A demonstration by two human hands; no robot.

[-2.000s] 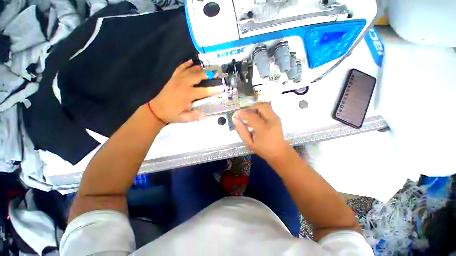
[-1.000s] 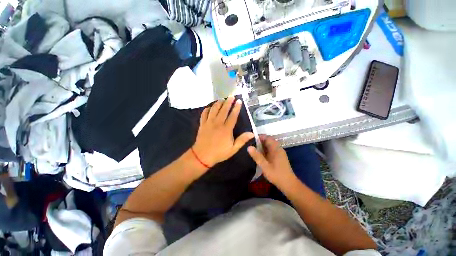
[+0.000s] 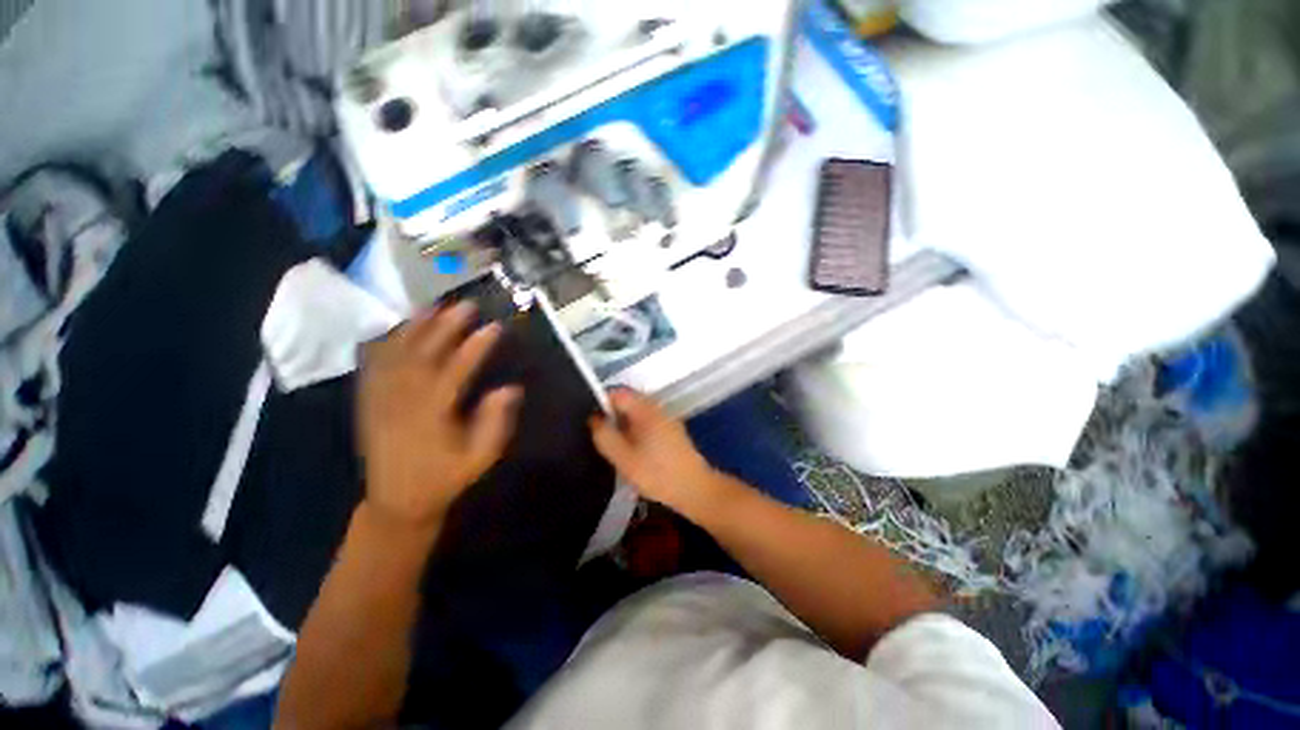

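A black fabric panel (image 3: 535, 464) with a white right edge runs from the needle area (image 3: 525, 271) of the white and blue overlock machine (image 3: 471, 178) down over the lap. My left hand (image 3: 432, 407) is blurred and lies on the panel left of its white edge, fingers apart, thumb spread to the right. My right hand (image 3: 642, 439) pinches the panel's white edge between thumb and fingers, near the table's front edge. The panel's top edge is at the presser foot. A white piece (image 3: 321, 325) shows beside the black cloth on the left.
A smartphone (image 3: 851, 225) lies right of the machine. A white fabric pile (image 3: 1055, 186) is at the right, with white trimmings (image 3: 1126, 528) on the floor below. More black cloth (image 3: 157, 371) and a grey garment heap (image 3: 57, 214) are at the left.
The black panel, at the left two seconds ago, has come to the needle and over the lap. Since one second ago the view has swung, shifting everything left; both hands remain on the panel.
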